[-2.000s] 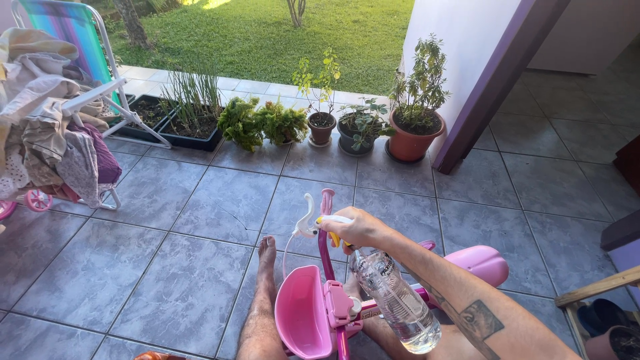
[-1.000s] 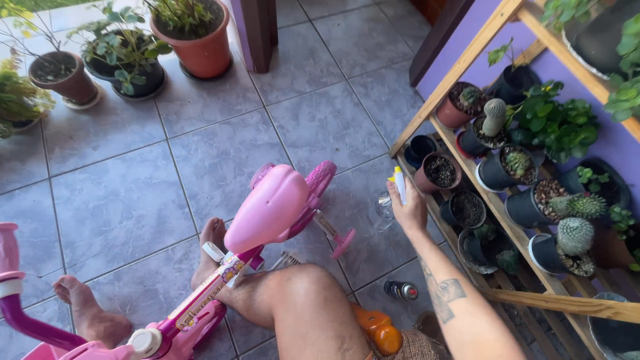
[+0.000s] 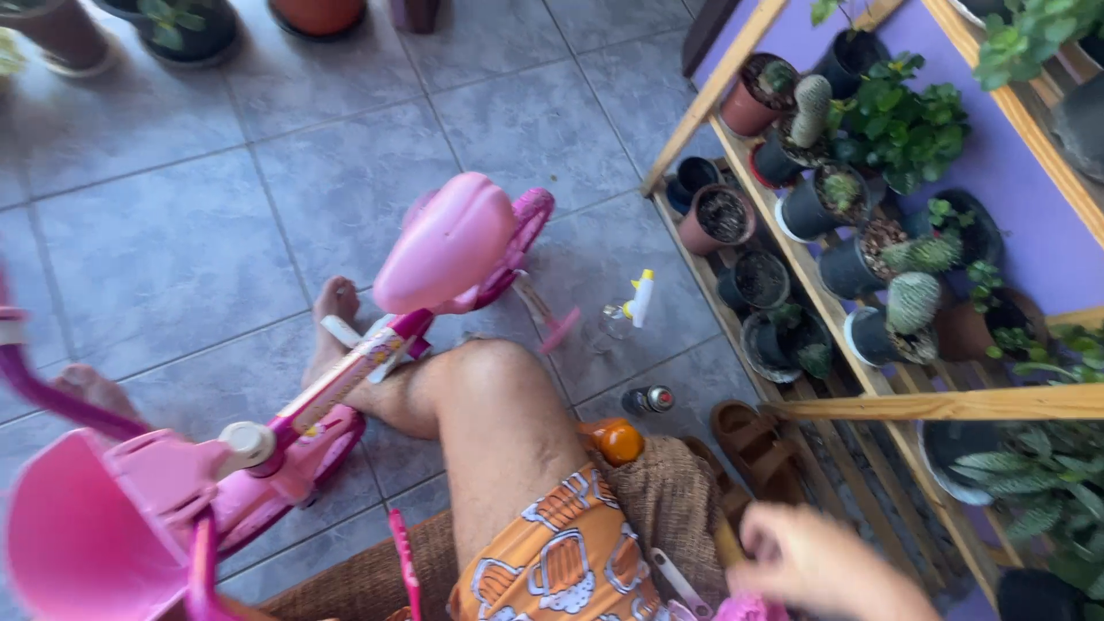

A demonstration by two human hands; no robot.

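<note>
A blurred hand, which I take for my right hand (image 3: pixel 798 556), is at the lower right, beside a pink item (image 3: pixel 750 606) and over the brown woven cloth (image 3: pixel 664 487); whether its fingers grip anything is unclear. My left hand is out of view. A pink child's bicycle (image 3: pixel 448 241) stands by my legs, its pink basket (image 3: pixel 78 526) at the lower left. On the tiles stands a clear spray bottle with a white and yellow trigger head (image 3: pixel 638 299). Below it is a dark spray can (image 3: pixel 649 399), and an orange object (image 3: pixel 619 441) lies near my thigh.
A wooden plant rack (image 3: pixel 819 293) with potted cacti and leafy plants fills the right side. Brown sandals (image 3: pixel 757 448) lie beside its lower edge. Several pots, one a terracotta-coloured pot (image 3: pixel 317 15), line the top left. A metal wrench-like tool (image 3: pixel 681 582) is near the bottom.
The spray bottle, held in my right hand two seconds ago, now stands released on the floor by the rack. My right hand has moved back toward the cloth. The view has turned right and down.
</note>
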